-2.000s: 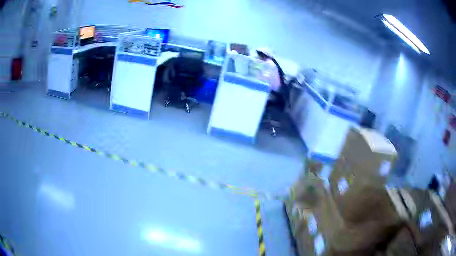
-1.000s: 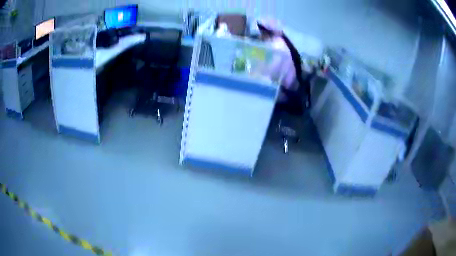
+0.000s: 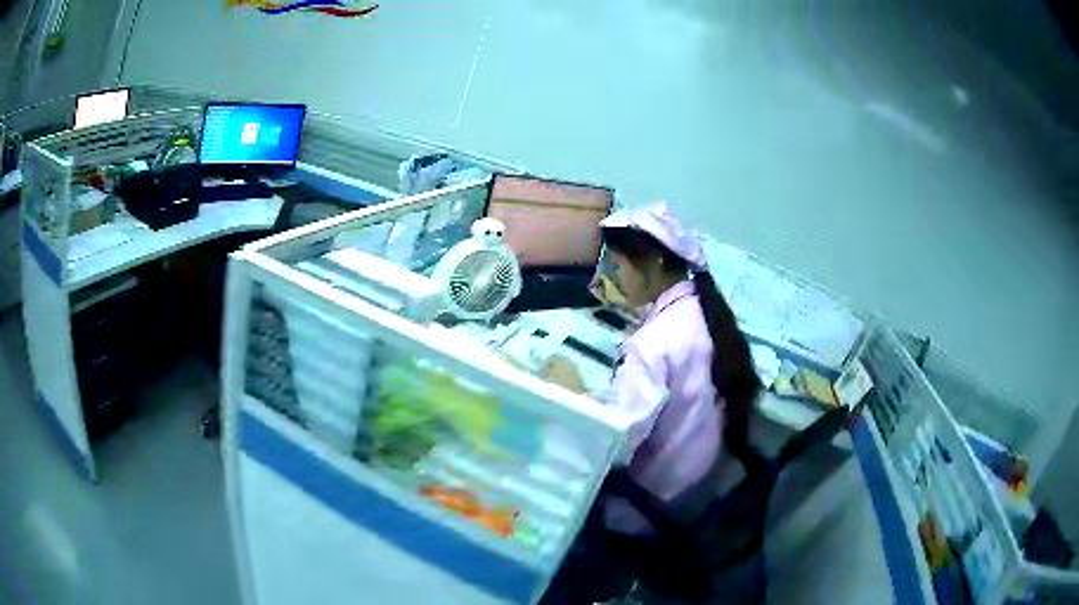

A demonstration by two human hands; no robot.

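Neither of my hands is in the picture. Nearest in front of me is a cubicle partition (image 3: 391, 520) with a white and blue lower panel and a clear upper part. Behind it a person (image 3: 674, 378) in a pink jacket and pink cap sits at a desk, head bent over papers (image 3: 574, 334). One hand of the person is near the face, the other rests on the desk. A small white fan (image 3: 479, 278) stands on the desk in front of a pinkish screen (image 3: 550, 225).
Another desk (image 3: 178, 236) at the left holds a blue-lit monitor (image 3: 251, 136). A dark chair back (image 3: 793, 473) is behind the person. A second partition (image 3: 935, 473) stands at the right. Grey floor (image 3: 154, 520) shows at the lower left.
My view has come much closer to the seated person's cubicle, and the desk top now shows. The cardboard boxes and the yellow-black floor tape have left the picture.
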